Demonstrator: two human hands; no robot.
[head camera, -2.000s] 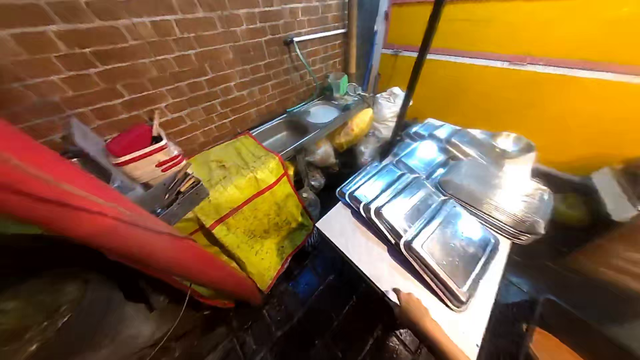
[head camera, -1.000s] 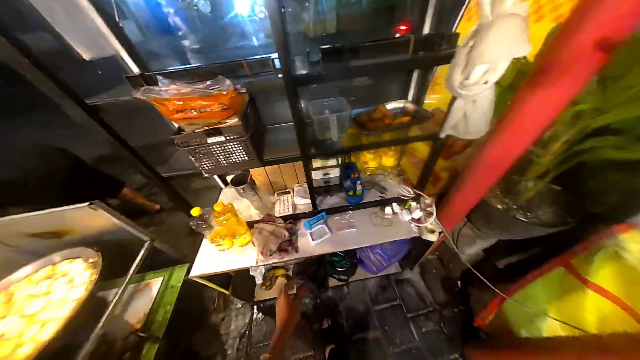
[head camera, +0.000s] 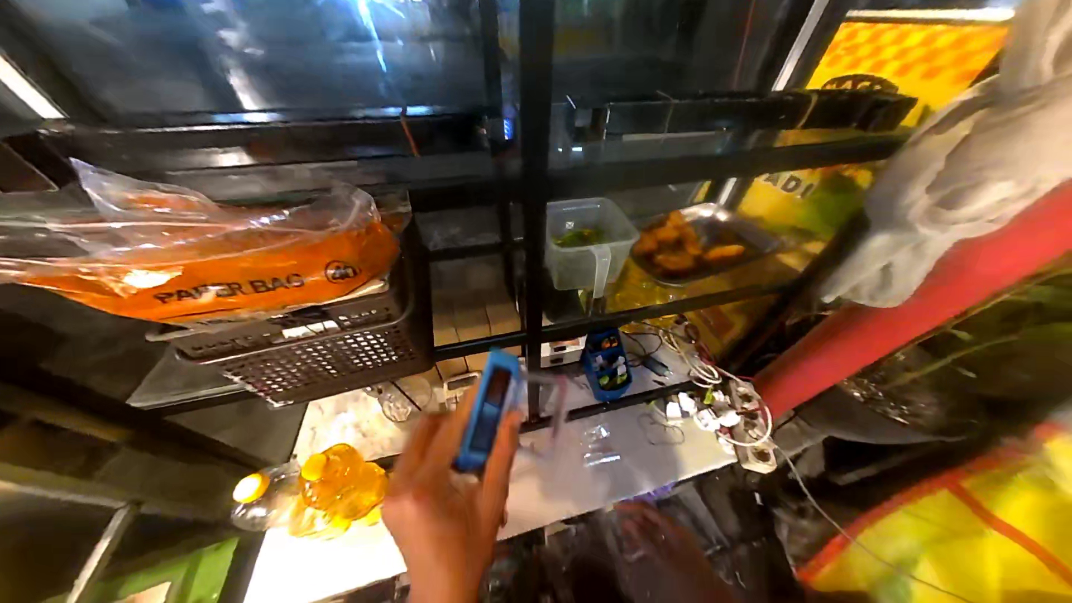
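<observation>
My left hand (head camera: 448, 502) is raised over the white table (head camera: 636, 448), its fingers and thumb closed on a small blue plastic container (head camera: 490, 410). The container is tilted up on its edge, its inside dark. A blurred clear piece, perhaps its lid, is to its right. My right hand (head camera: 662, 544) seems to be the blurred, dim shape low in the view, below the table's front edge; its fingers cannot be made out. Left of my left hand, bottles of yellow oil (head camera: 339, 486) are at the table's left end. A blue caddy (head camera: 607, 364) with small items is at the back.
A black rack post (head camera: 536, 209) rises behind the table. A plastic-wrapped orange paper-bag pack (head camera: 251, 276) tops a brown basket (head camera: 327, 352). A clear pitcher (head camera: 590, 243) and a tray of fried food (head camera: 691, 243) sit right. Power strips with cables (head camera: 754, 452) lie at the table's right end.
The view has swung from the metal trays to this table and moved closer. The blue container, on the table one second ago, is now up in my left hand.
</observation>
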